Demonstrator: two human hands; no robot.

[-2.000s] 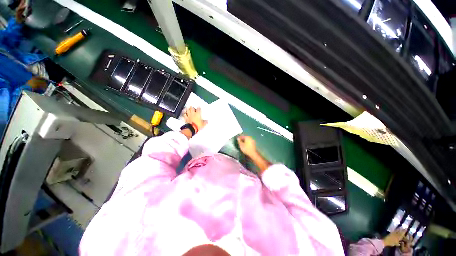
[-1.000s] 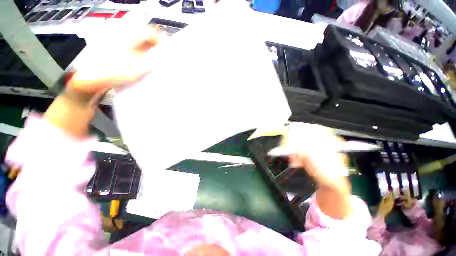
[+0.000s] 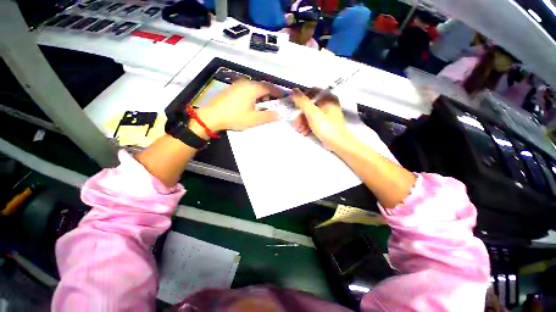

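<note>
A white paper sheet (image 3: 299,167) lies over the upper shelf, its lower corner hanging past the front edge. My left hand (image 3: 239,106) is at the sheet's upper left, fingers bent around a small pale, shiny piece (image 3: 277,109). My right hand (image 3: 323,122) meets it from the right, fingers closed at the same piece. The fingers hide much of it, and what it is cannot be told. A black tray or frame (image 3: 201,79) with a yellow-edged pale area lies behind my left hand. A second white sheet (image 3: 198,265) lies on the green bench below.
A black tray (image 3: 347,250) stands lower right under a yellow sheet (image 3: 356,214). Stacked black trays (image 3: 488,164) fill the shelf's right. A black cut-out piece (image 3: 135,125) lies at left. A pale post (image 3: 55,91) rises at left. People are beyond the shelf.
My view has tilted up to the shelf. My hands, apart and blurred before, have come together at the sheet's upper part. The raised large sheet now lies lower, over the shelf.
</note>
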